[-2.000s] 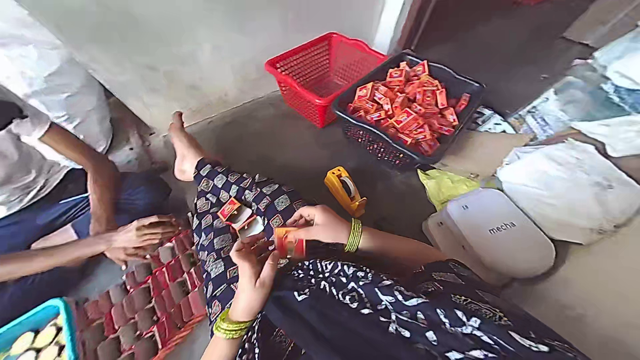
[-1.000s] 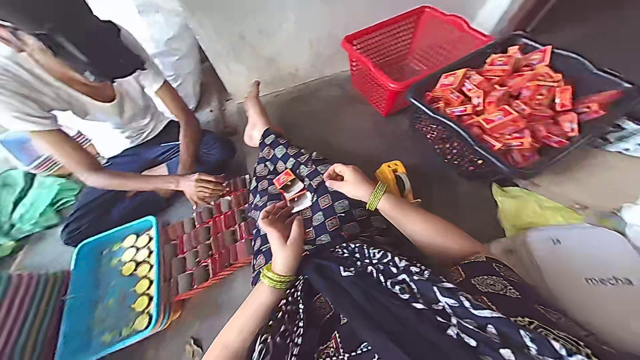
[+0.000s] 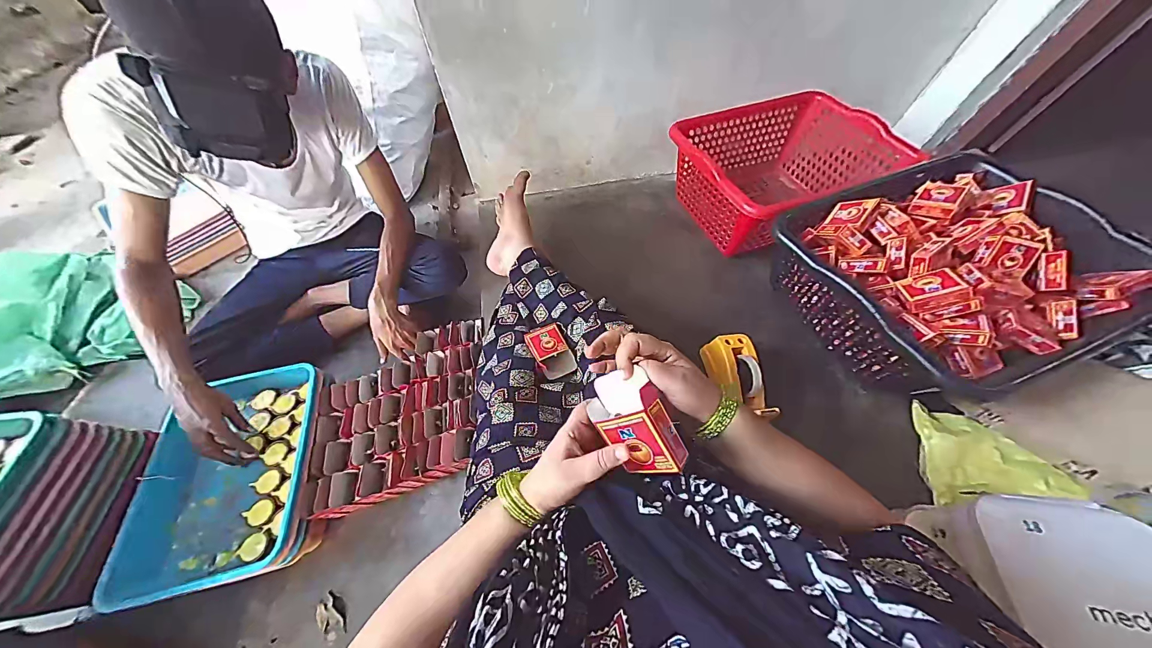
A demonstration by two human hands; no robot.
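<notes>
A small red and yellow printed carton (image 3: 641, 441) with its white flap raised is held upright over the lap. My left hand (image 3: 580, 454) grips its left side, thumb across the front. My right hand (image 3: 657, 369) is at the raised flap and the carton's back edge, fingers bent; part of it is hidden behind the carton. Another small red carton (image 3: 546, 346), its pale flap out, lies on the patterned cloth over the leg, just beyond my hands.
A co-worker sits opposite, one hand in a blue tray (image 3: 193, 504) of small yellow-topped pieces, the other at rows of open cartons (image 3: 396, 414). A yellow tape dispenser (image 3: 733, 369), red basket (image 3: 747, 202) and black crate (image 3: 900, 382) of red cartons stand right.
A carton is now plainly in my hands, which were apart one second ago. The co-worker's one hand now reaches into the blue tray. The view has turned left since the first frame.
</notes>
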